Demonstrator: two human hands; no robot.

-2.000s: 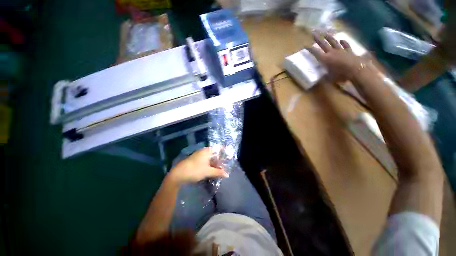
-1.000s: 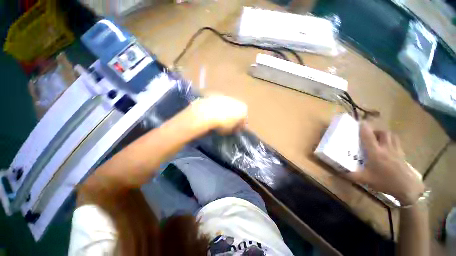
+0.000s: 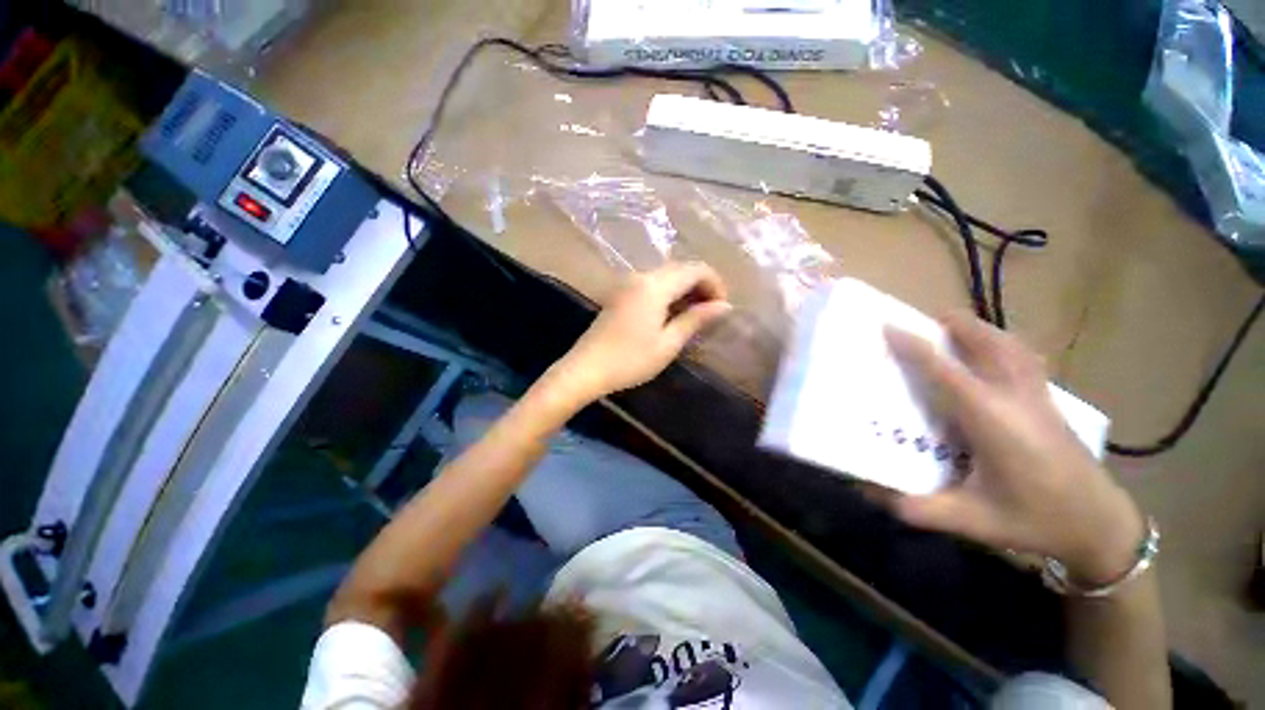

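Note:
My right hand [image 3: 1020,451] grips a white retail box [image 3: 867,395] over the bench's near edge, with small black print on its face. My left hand [image 3: 652,326] is left of the box, its fingertips pinched on a clear crinkled film bag [image 3: 617,215]. The film spreads over the bench behind my left hand and reaches the box's upper left corner. The box looks outside the film, though the overlap is hard to tell.
A white power strip [image 3: 784,153] with looping black cords lies beyond the film. A bagged box [image 3: 728,42] is behind it. The film sealer [image 3: 264,174] stands left. More bagged goods [image 3: 1214,125] lie upper right. Another white item [image 3: 1082,416] is beside my right hand.
My right hand has lifted the box and moved it left toward my left hand. The film has swung from below my left hand up onto the bench.

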